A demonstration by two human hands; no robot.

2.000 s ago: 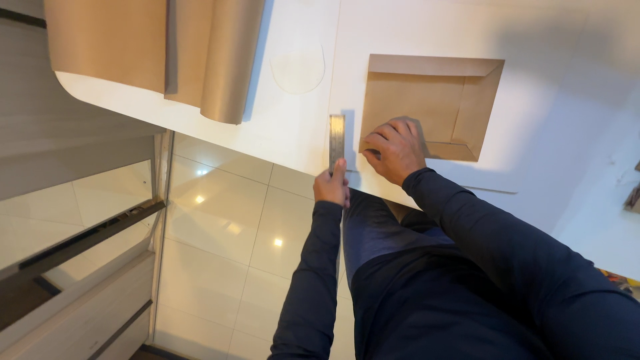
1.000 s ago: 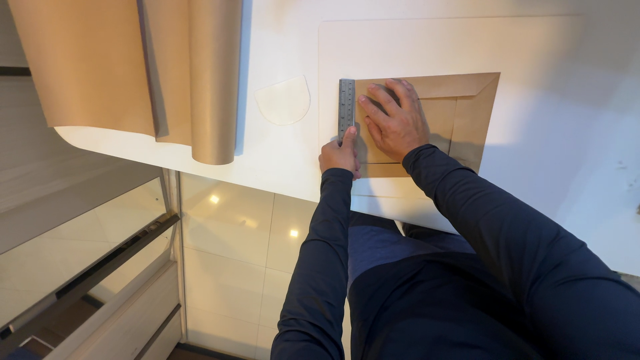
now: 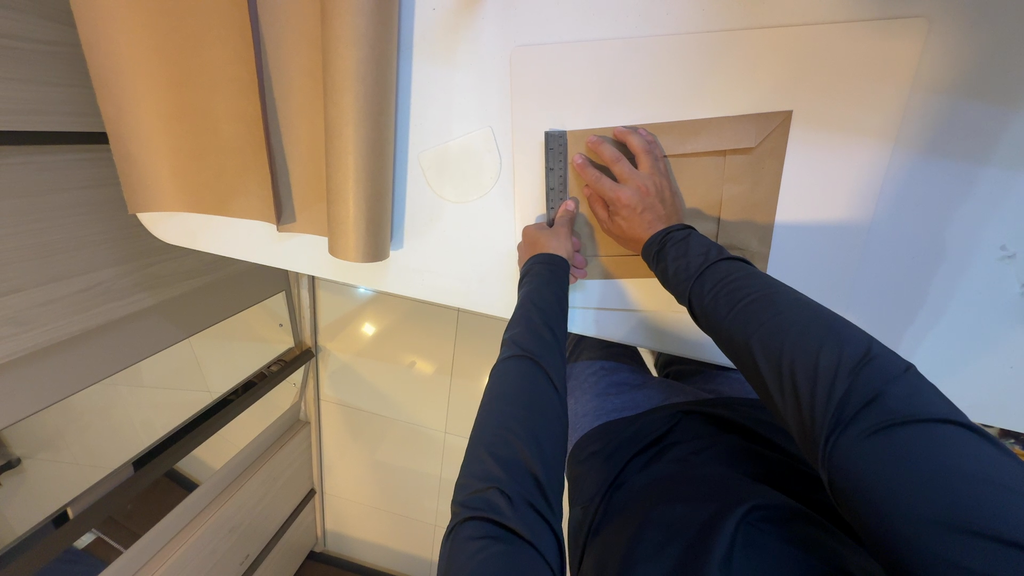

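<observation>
A folded piece of brown kraft paper lies on a pale, thin board on the white table. Along the paper's left edge runs a metal ruler, its marked upper part showing. My left hand grips the ruler's lower end, with the thumb on top; that end is hidden under the fingers. My right hand rests palm down on the kraft paper just right of the ruler, fingers spread and holding nothing.
Large brown paper, partly rolled, hangs slightly over the front edge of the white table at the left. Between it and the board lies a clear D-shaped plastic piece. Below left stands a wood-look cabinet with drawers.
Two seconds ago the ruler stood off the paper's left side; now it lies along that edge. My right hand has moved from the paper's lower left corner to lie flat on it.
</observation>
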